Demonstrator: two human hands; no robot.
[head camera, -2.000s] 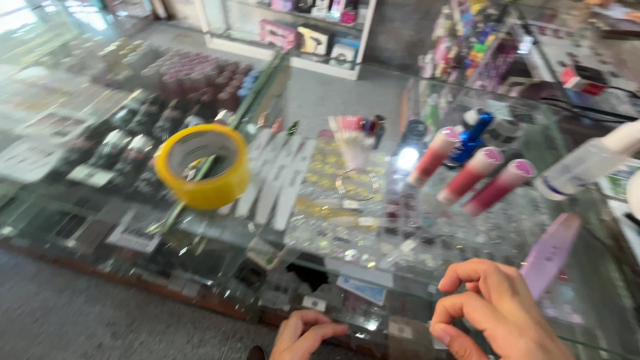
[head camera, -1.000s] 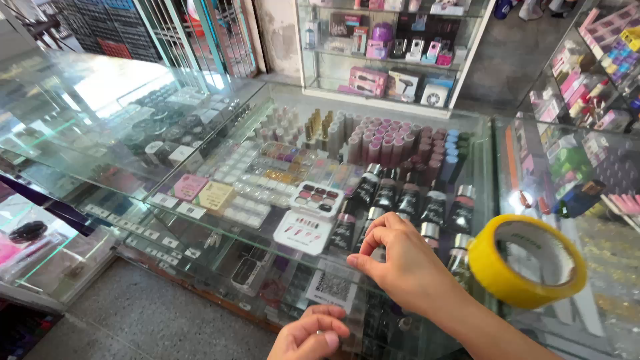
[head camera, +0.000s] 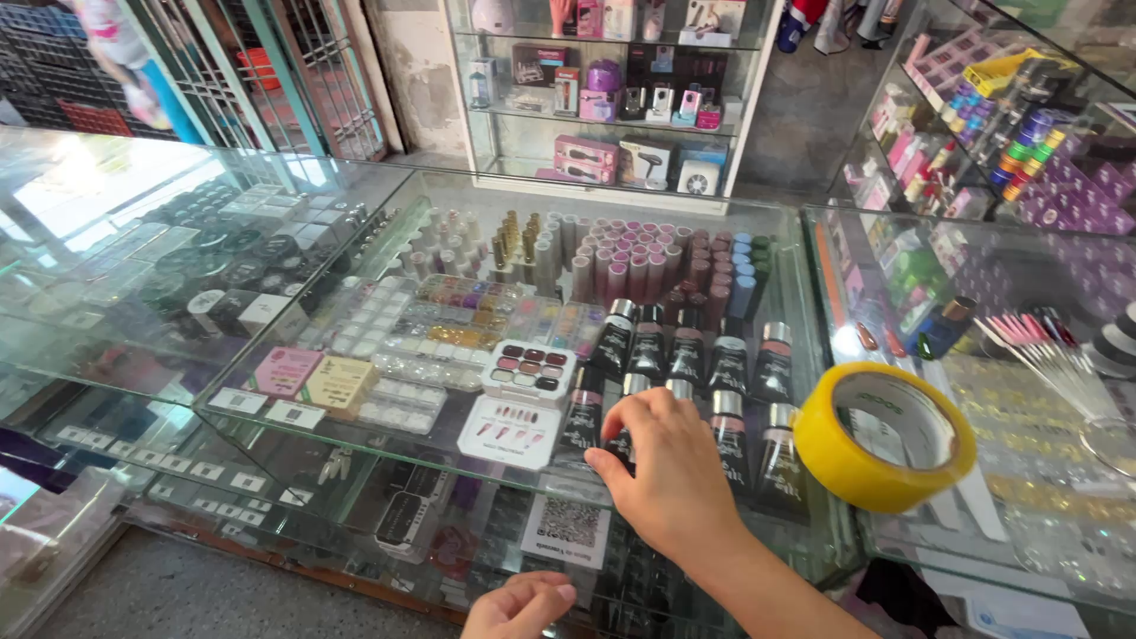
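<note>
My right hand (head camera: 670, 470) is above the glass counter, over several black tubes (head camera: 686, 351) lying in rows; its fingers are curled and nothing shows in them. My left hand (head camera: 524, 605) is at the bottom edge, in front of the counter, partly cut off, with its fingers bent and nothing visible in it. To the right of my right hand a roll of yellow tape (head camera: 821, 444) rests on the glass. Left of the tubes lie an open palette of dark and pink colours (head camera: 527, 369) and a white card with nail pictures (head camera: 508, 432).
Pink (head camera: 286, 371) and yellow (head camera: 337, 385) boxes sit near the counter's front edge. Capped tubes (head camera: 621, 257) stand behind. A fan of nail samples (head camera: 1047, 364) is at the right. A glass shelf cabinet (head camera: 612, 115) stands beyond; a person (head camera: 133, 62) is at the far left.
The view has swung left along the counter since two seconds ago. My right hand, earlier near a purple nail file, is now over the black tubes.
</note>
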